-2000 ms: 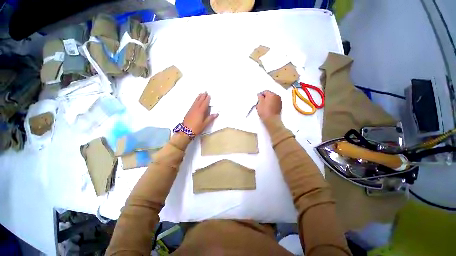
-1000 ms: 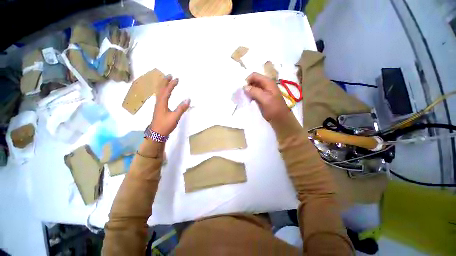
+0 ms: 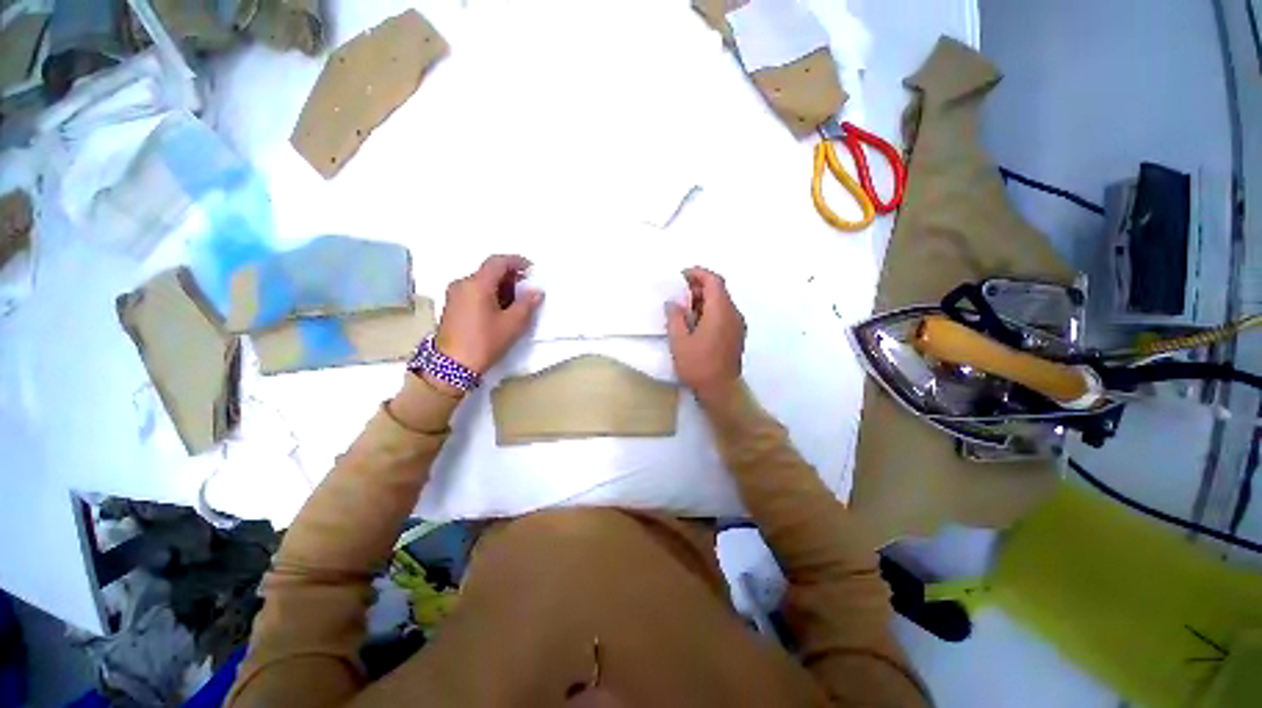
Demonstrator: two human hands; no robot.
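A white interlining piece (image 3: pixel 605 297) lies or hovers between my hands; its edges are hard to see on the white table, except the straight lower edge. My left hand (image 3: pixel 496 321) pinches its left end and my right hand (image 3: pixel 710 332) its right end. It covers the place of the upper khaki piece, which does not show. The lower khaki piece (image 3: pixel 586 401), with a peaked top edge, lies flat just below it, uncovered.
Scissors (image 3: pixel 860 176) lie at upper right beside a dotted tan piece (image 3: pixel 799 91). An iron (image 3: pixel 985 367) rests on khaki cloth (image 3: pixel 965 208) at right. A dotted template (image 3: pixel 368 86) and cut-piece stacks (image 3: pixel 181 357) are at left.
My hands have come down towards me and closer together, now holding the white piece over the upper khaki piece. The view has shifted, and the scissors show fully again.
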